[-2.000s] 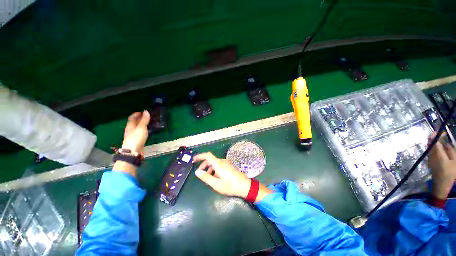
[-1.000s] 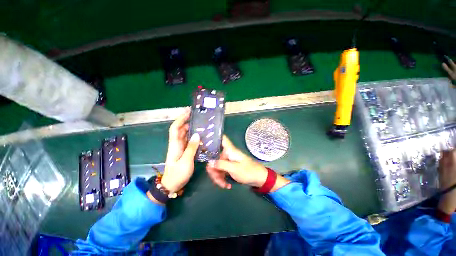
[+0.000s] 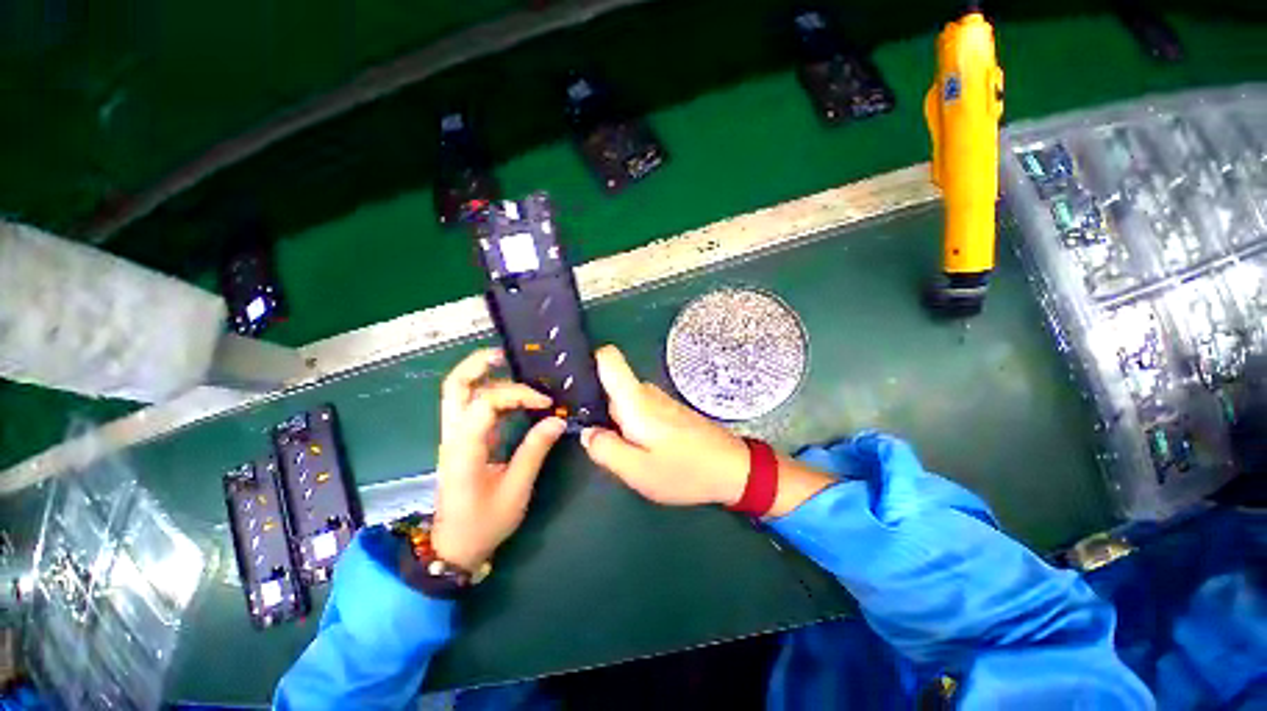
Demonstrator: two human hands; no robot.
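Note:
A black phone body (image 3: 536, 313) with a white square label at its top end is held up over the bench edge, slightly tilted. My left hand (image 3: 486, 458) has thumb and fingertips at its lower left corner. My right hand (image 3: 667, 438) grips its lower right side. Whether a small part is between the left fingertips cannot be told. Two more phone bodies (image 3: 316, 493) lie side by side on the bench at left. A round dish of screws (image 3: 736, 353) sits right of the hands. The yellow electric screwdriver (image 3: 969, 153) hangs tip down beyond the dish.
Several phone bodies (image 3: 613, 132) lie on the green belt beyond the pale edge rail (image 3: 695, 247). A clear parts tray (image 3: 1112, 403) holds small boards at right. Another clear tray (image 3: 118, 570) is at lower left. A white wrapped post (image 3: 104, 313) juts in at left.
Both hands first came together on the phone body and lifted it. Since then the left fingers have shifted to its lower end. The view has shifted, and the left hand no longer reaches over the belt.

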